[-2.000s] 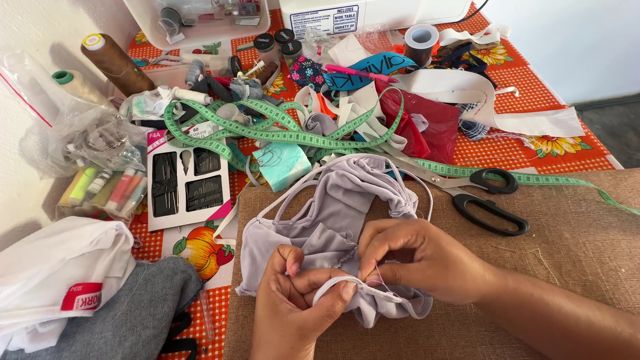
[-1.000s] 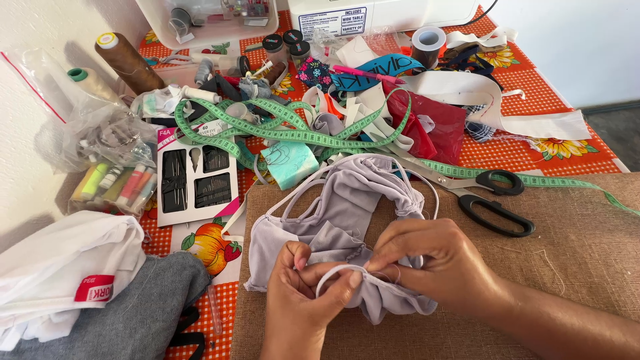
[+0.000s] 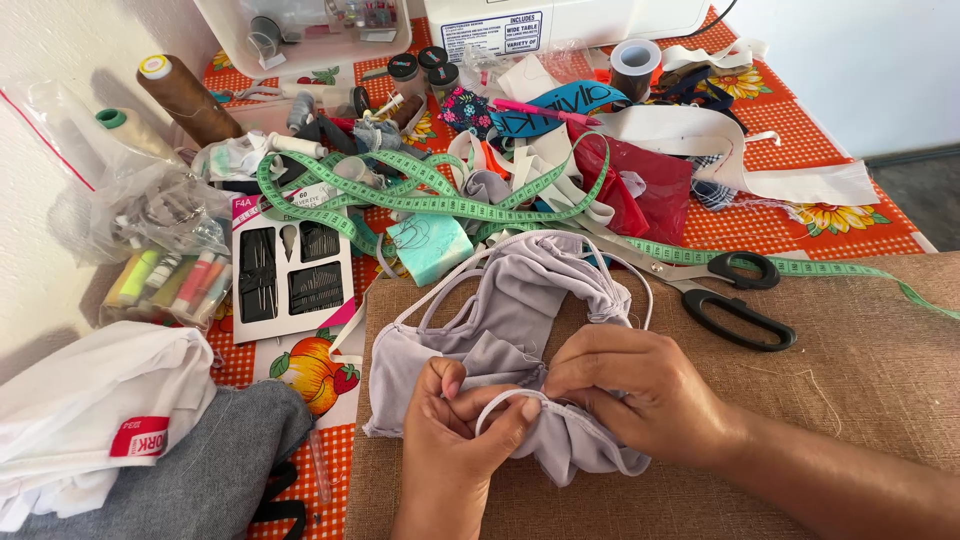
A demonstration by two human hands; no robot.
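A pale lilac garment with thin straps (image 3: 525,292) lies bunched on a brown woven cloth (image 3: 862,360). My left hand (image 3: 469,427) pinches its narrow edge between thumb and fingers, and a small loop of the edging stands up there. Just to the right, my right hand (image 3: 637,382) grips the same edge with its fingertips close together. Whether a needle is between those fingertips cannot be seen. Loose thread ends show on the fabric above the hands. Black-handled scissors (image 3: 739,307) lie partly spread beyond my right hand, their blades pointing toward the garment's straps.
A green tape measure (image 3: 442,202) winds across fabric scraps. At the left are a needle card (image 3: 292,277), a brown thread cone (image 3: 187,101), a bag of small tubes (image 3: 169,281) and folded white cloth (image 3: 97,397) on grey fabric. A white machine (image 3: 570,22) stands behind.
My right hand's fingers have shifted slightly along the garment's edge and are drawn closer together. My left hand keeps its pinch on the edging. The scissors have not moved.
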